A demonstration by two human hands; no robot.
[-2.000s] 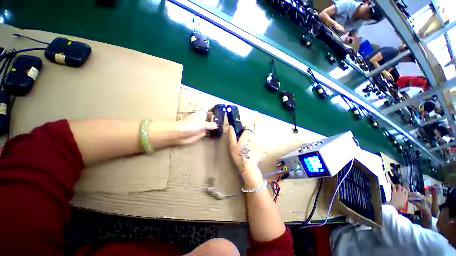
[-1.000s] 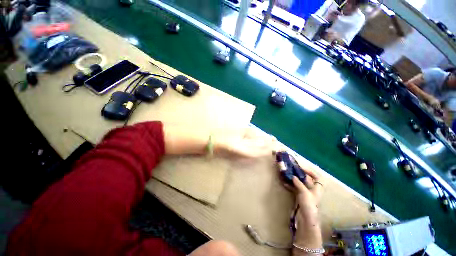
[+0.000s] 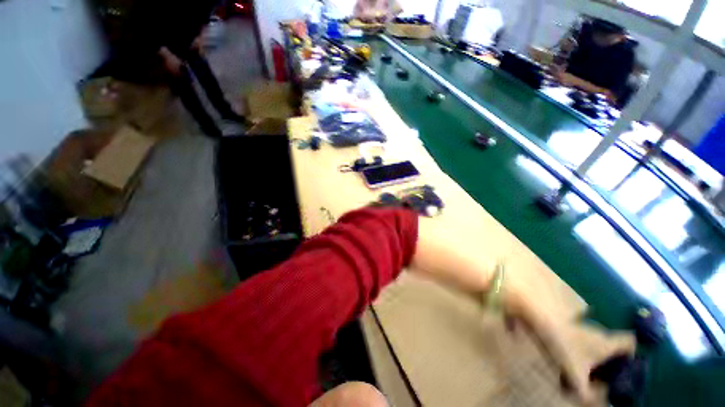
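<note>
My left hand (image 3: pixel 576 342) is blurred at the lower right, at the end of my outstretched arm with its pale green bangle. A black rounded unit (image 3: pixel 624 377) lies at or under its fingers, also blurred; I cannot tell whether the hand grips it. A dark thin shape, perhaps a cord, shows along the wrist. My right hand cannot be made out. More black units (image 3: pixel 425 199) with pale labels are on the cardboard-covered bench (image 3: pixel 469 219), partly hidden behind my red sleeve.
A smartphone (image 3: pixel 390 174) lies beyond the units, with a plastic bag of dark parts (image 3: pixel 350 127) farther back. A black bin (image 3: pixel 258 187) stands left of the bench. The green conveyor (image 3: pixel 509 175) carries spaced units on the right. A person stands at upper left; others sit along the line.
The view has swung left, bringing the bin, floor and far bench end into sight. The tester has left the picture. My hands now lie far to the lower right, and my right arm is no longer visible.
</note>
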